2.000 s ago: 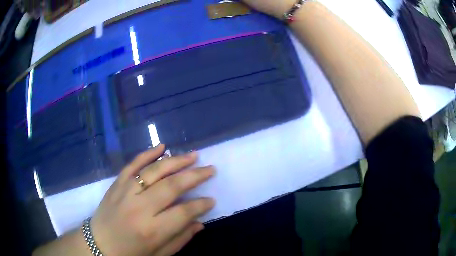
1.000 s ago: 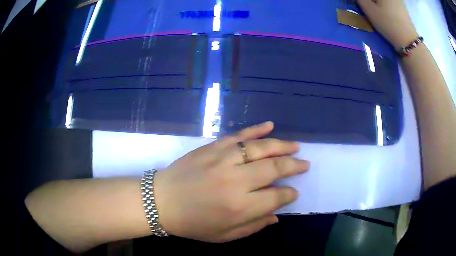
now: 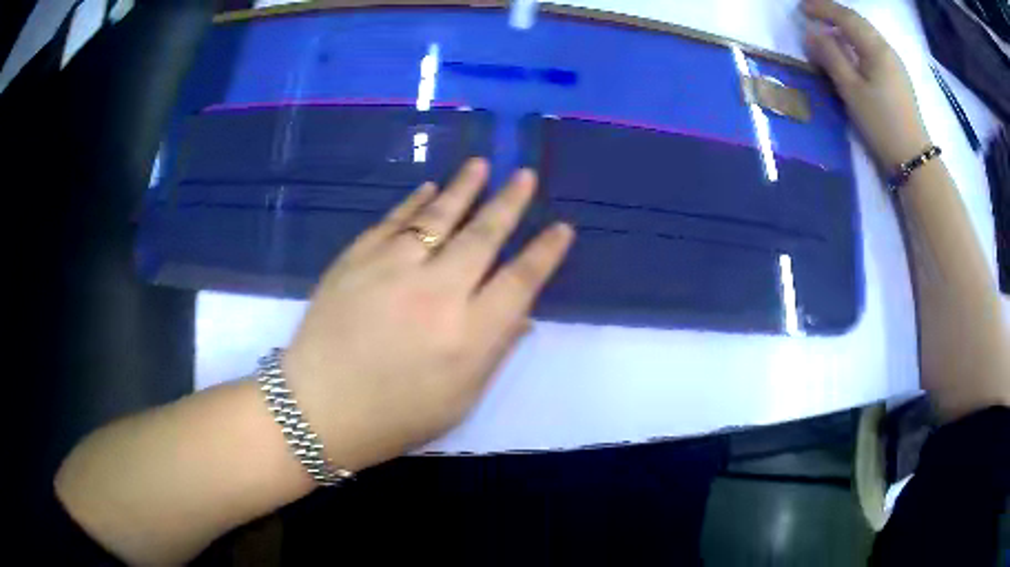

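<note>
The clear bluish sewing template (image 3: pixel 653 94) lies closed in front of me, with glare on its top sheet. Two dark fabric panels, a left one (image 3: pixel 266 155) and a right one (image 3: pixel 687 188), show through it, each with a pink-red strip along its upper edge. My left hand (image 3: pixel 410 299) lies palm down with fingers apart on the template, around its middle and lower edge, holding nothing. My right hand (image 3: pixel 866 78) is at the template's upper right corner, beside a brown tape piece (image 3: pixel 779 98). Its fingertips are blurred, so any grip is unclear.
A white surface (image 3: pixel 665 382) lies under the template. A slim dark pen or tool (image 3: pixel 955 105) lies on the right. Dark fabric (image 3: pixel 964 44) is at the upper right edge. A glossy black surface (image 3: pixel 100 266) is on the left. A pale roll-like object (image 3: pixel 873 471) is below the table's right edge.
The view has shifted, showing more of the template's far edge. My left hand has moved up and left from the lower edge onto the panels. My right hand remains near the upper right corner.
</note>
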